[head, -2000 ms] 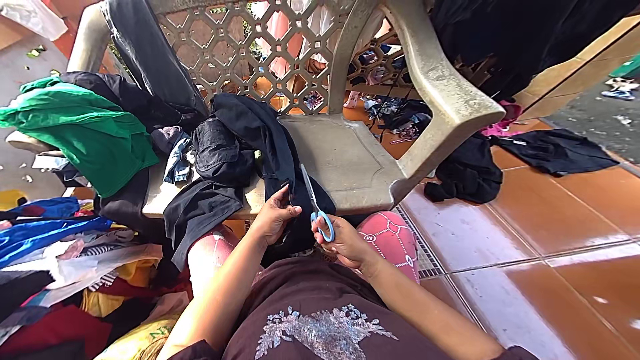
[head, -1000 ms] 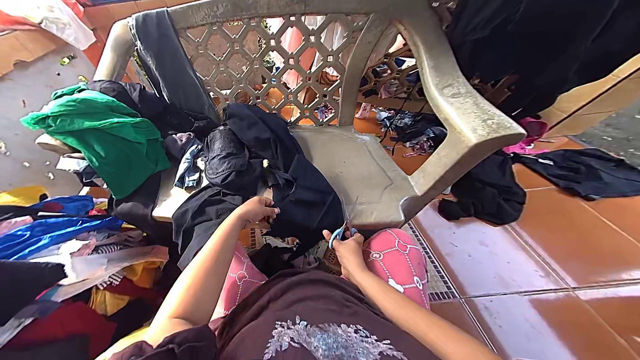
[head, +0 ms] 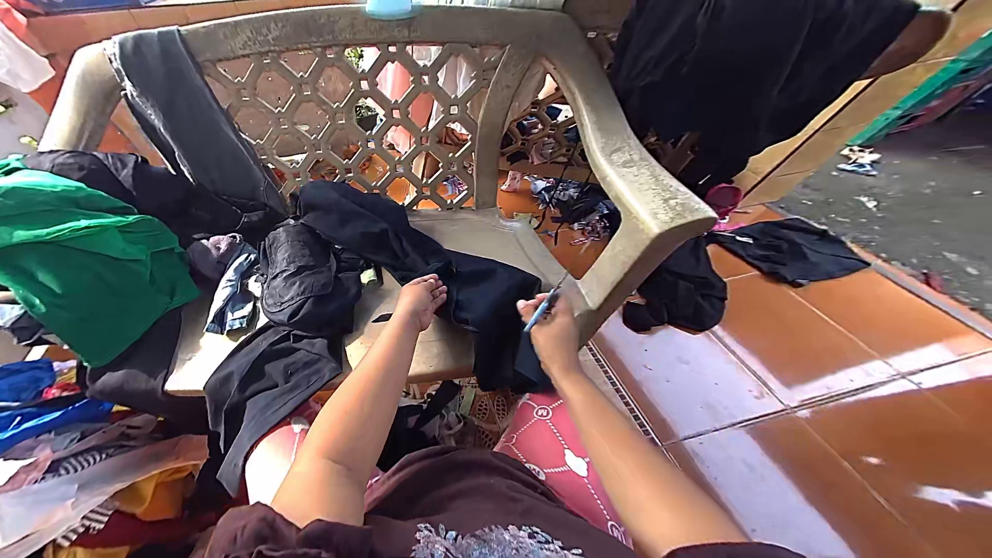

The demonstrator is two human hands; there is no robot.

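My left hand (head: 422, 301) is at the near edge of a dark navy cloth (head: 484, 287) that lies across the plastic bench seat; its fingertips touch or pinch the cloth, which one I cannot tell. In my right hand (head: 554, 333) is a pair of scissors (head: 542, 310) with blue handles, blades pointing up and away over the seat's right side. The navy cloth hangs over the seat's front edge beside my right hand. Left of my left hand lies a bunched black garment (head: 302, 271).
A lattice-backed plastic bench (head: 643, 201) stands before me, its armrest close to my right hand. Green cloth (head: 85, 256) and dark garments cover its left side. Coloured scraps (head: 116, 480) are piled at lower left. Black clothes (head: 790, 249) lie on the tiled floor at right.
The navy cloth now stretches farther right and hangs over the seat's front edge. My right hand, with the scissors, has moved up and right from where it was two seconds ago.
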